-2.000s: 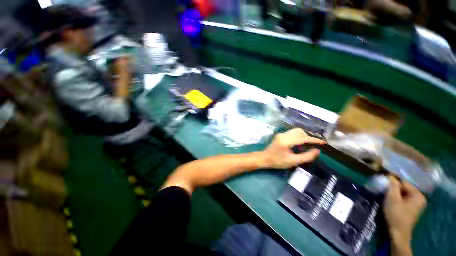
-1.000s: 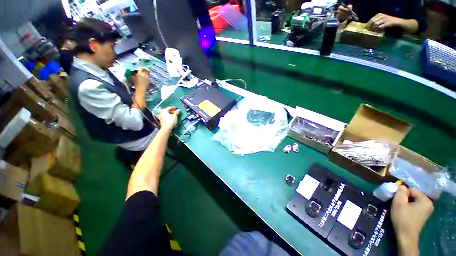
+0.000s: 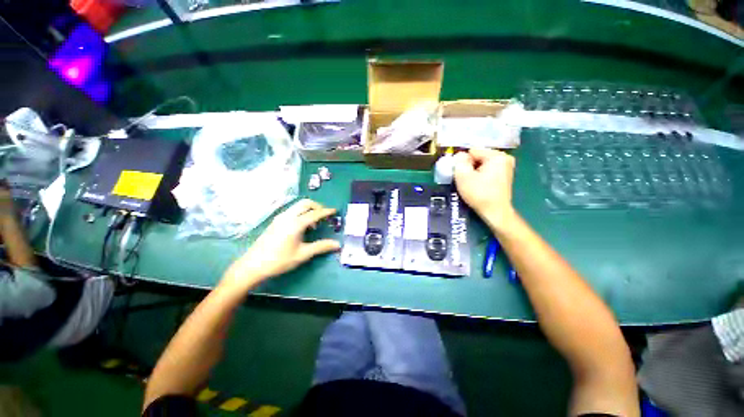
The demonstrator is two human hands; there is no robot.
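The black fixture of two side-by-side plates [image 3: 404, 228] lies on the green bench, with white labels and oval pockets. Dark glossy housings [image 3: 437, 246] sit in three pockets; the upper left pocket looks different. My right hand [image 3: 485, 177] holds the white dropper bottle [image 3: 444, 169], its yellow tip up, just behind the fixture's right plate. My left hand [image 3: 287, 236] is open left of the fixture, thumb and fingers apart around a small dark part [image 3: 336, 221] on the bench. Whether it touches the part is unclear. Two shiny shells [image 3: 319, 177] lie behind it.
Parts boxes [image 3: 400, 160] stand behind the fixture. A large plastic bag [image 3: 236, 175] and a black control box [image 3: 135, 177] are left. Clear blister trays [image 3: 628, 155] lie right. Blue-handled cutters [image 3: 490, 257] lie beside my right forearm. People's parts show at both sides.
The view has swung from the left to straight over the bench. My left hand has moved from beside the control box to beside the fixture. My right hand still holds the bottle.
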